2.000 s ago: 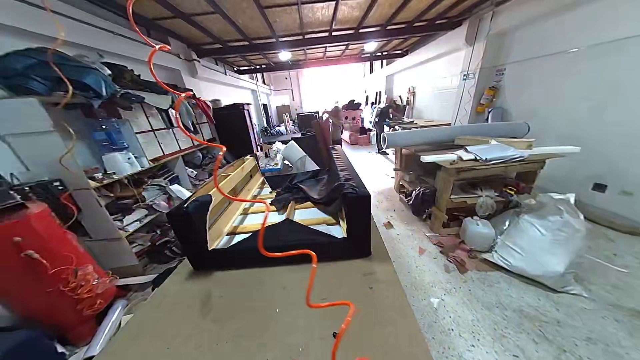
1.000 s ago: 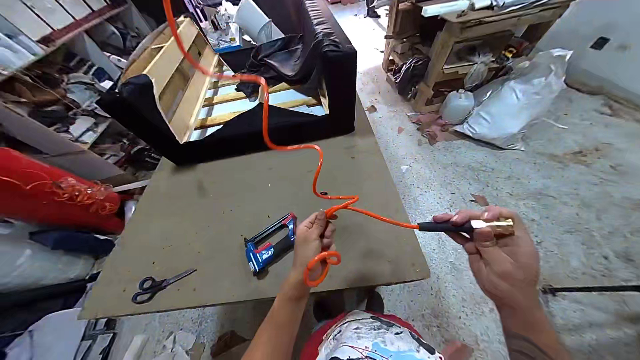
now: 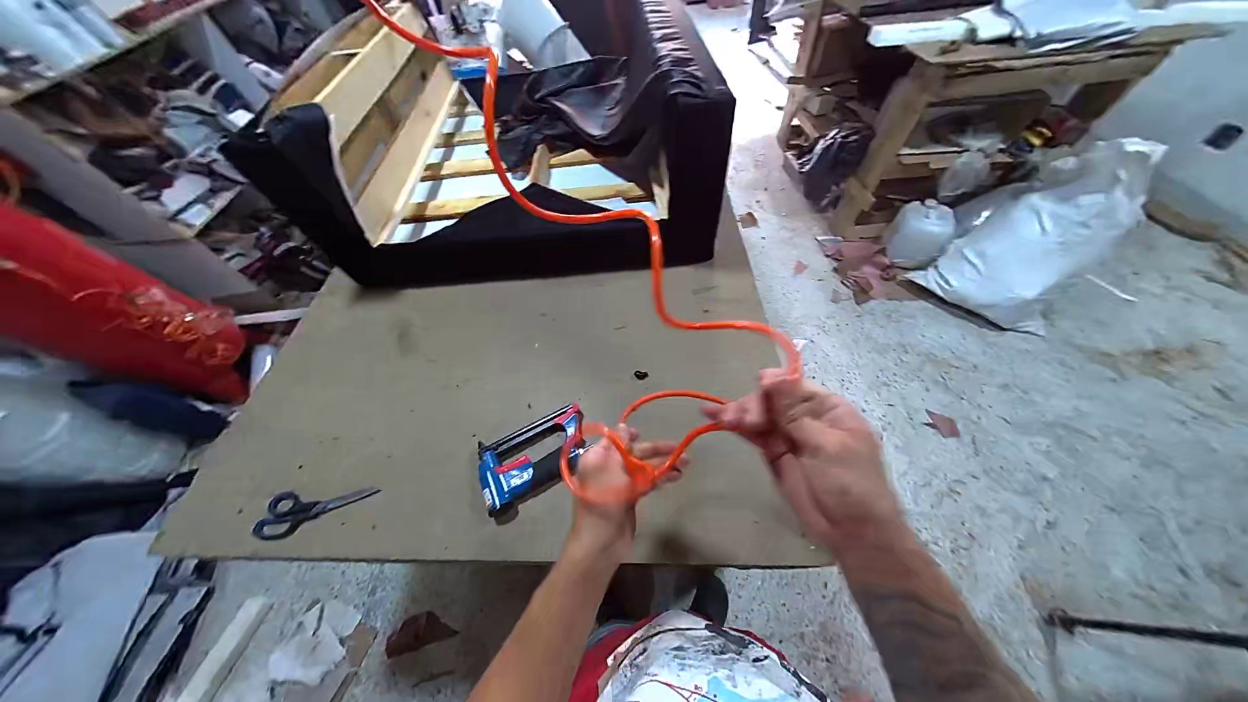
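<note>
An orange coiled air hose (image 3: pixel 655 263) hangs from the top of the view down to my hands over the table. My left hand (image 3: pixel 609 468) holds loops of it near the table's front edge. To the right, my right hand (image 3: pixel 804 429) grips the hose, with its fingers closed on it. Whether the hose's end fitting is in either hand cannot be told. Just left of my left hand, a blue and red pneumatic staple gun (image 3: pixel 526 458) lies on the table (image 3: pixel 468 341). Dark-handled scissors (image 3: pixel 307 509) lie at the table's front left.
A sofa frame with black upholstery (image 3: pixel 546 239) stands on the table's far part, its wooden slats showing. A red roll (image 3: pixel 107 302) lies at the left. On the right are a wooden workbench (image 3: pixel 902 127), a white sack (image 3: pixel 1053 229) and a plastic jug (image 3: pixel 919 234).
My right hand has moved left toward my left hand and now holds the hose itself; a second ago it held the black-and-brass end fitting. More loops lie about my left hand.
</note>
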